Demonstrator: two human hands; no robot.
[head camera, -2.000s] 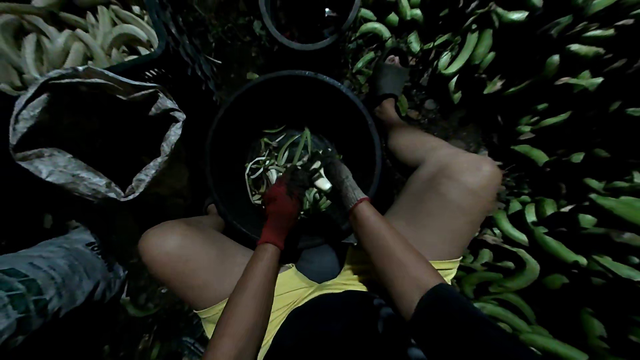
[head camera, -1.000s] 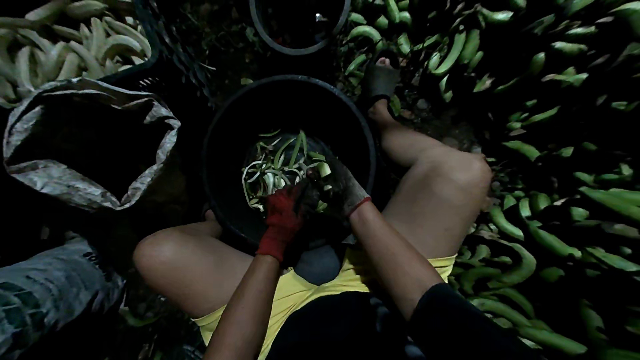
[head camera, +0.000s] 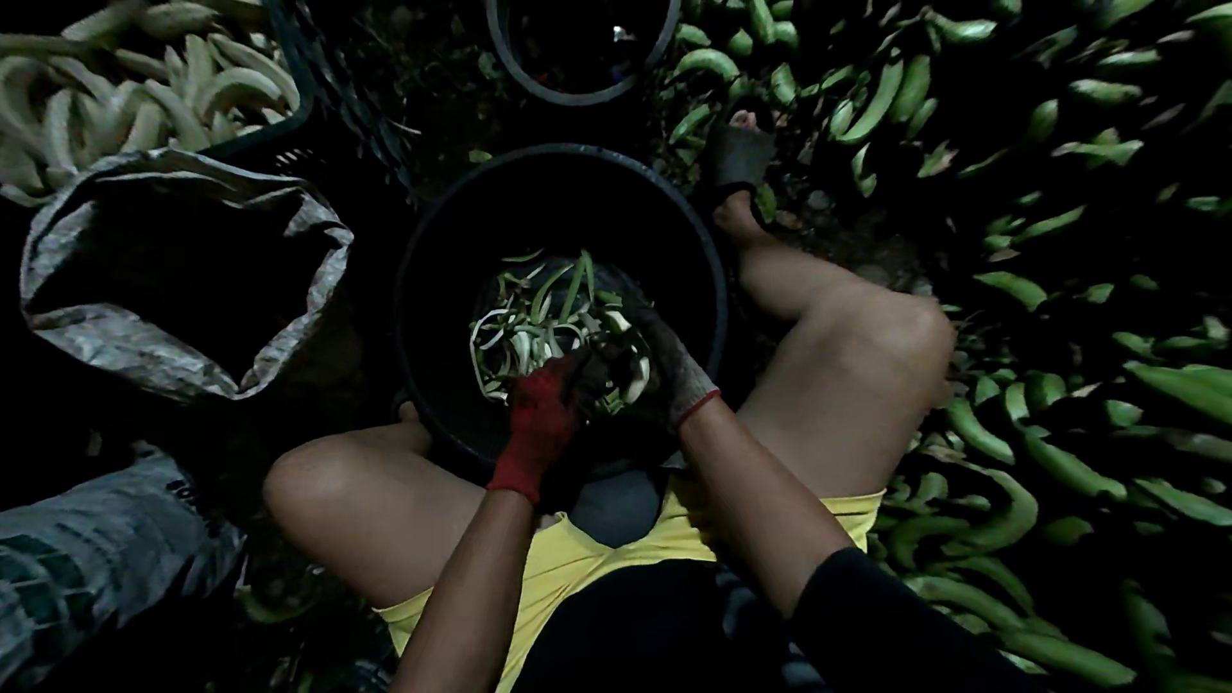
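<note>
A round black plastic tub (head camera: 563, 152) stands between my legs. Green and white strips of peel (head camera: 539, 318) lie in it. My left hand (head camera: 544, 414), in a red glove with dark fingers, reaches in over the near side of the peels; its fingertips blur into the dark. My right hand (head camera: 674, 361), in a grey glove with a red cuff and darkened fingers, is inside the tub on the right. Pale pieces (head camera: 637, 379) show between the hands, and whether either hand grips one is too dark to tell.
Many green bananas or plantains (head camera: 1068, 467) cover the ground at right. Pale peeled ones (head camera: 192, 87) fill a dark plastic crate (head camera: 300, 106) at upper left. An open woven sack (head camera: 125, 337) stands left of the tub. Another round container (head camera: 577, 98) is beyond it. A second sack-like bundle (head camera: 106, 549) lies lower left.
</note>
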